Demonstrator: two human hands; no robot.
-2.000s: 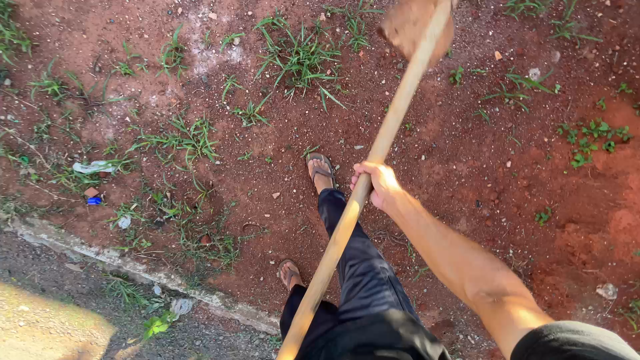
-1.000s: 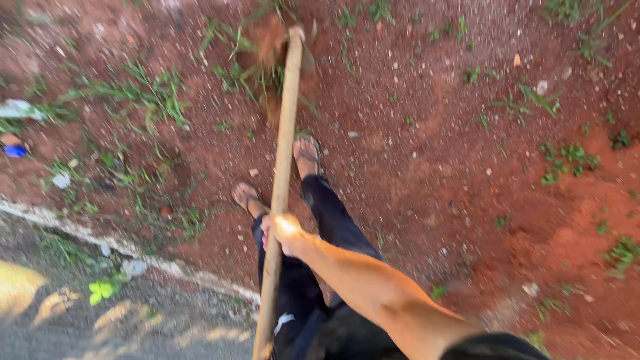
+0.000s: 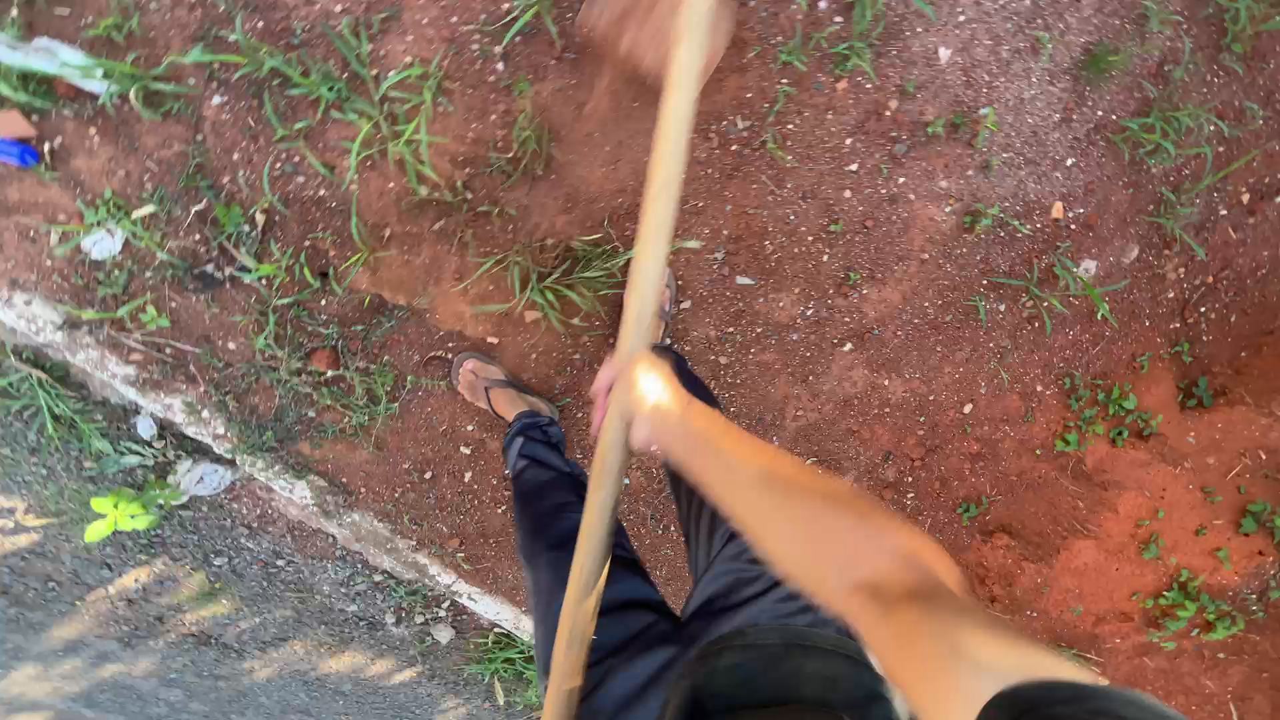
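My right hand point(image 3: 640, 400) is closed around the middle of a long wooden handle point(image 3: 665, 190), which slants from the bottom centre up to the top. At its upper end is a blurred, soil-coloured tool head point(image 3: 650, 35), which looks like a hoe blade. My left hand is not in view. An uprooted-looking tuft of grass point(image 3: 565, 280) lies on the red soil by my feet, just left of the handle. More grass point(image 3: 390, 110) grows left of the tool head.
A whitish concrete curb point(image 3: 330, 510) runs diagonally at the lower left, with rough pavement point(image 3: 200, 620) beyond it. My sandalled foot point(image 3: 495, 388) stands near it. Crumpled litter point(image 3: 200, 478), a blue scrap point(image 3: 18, 153) and small weeds point(image 3: 1105, 410) dot the ground.
The handle and tool head swing left, then back toward the right, with my right hand still around the handle. A grass tuft now lies beside my feet. The view has shifted.
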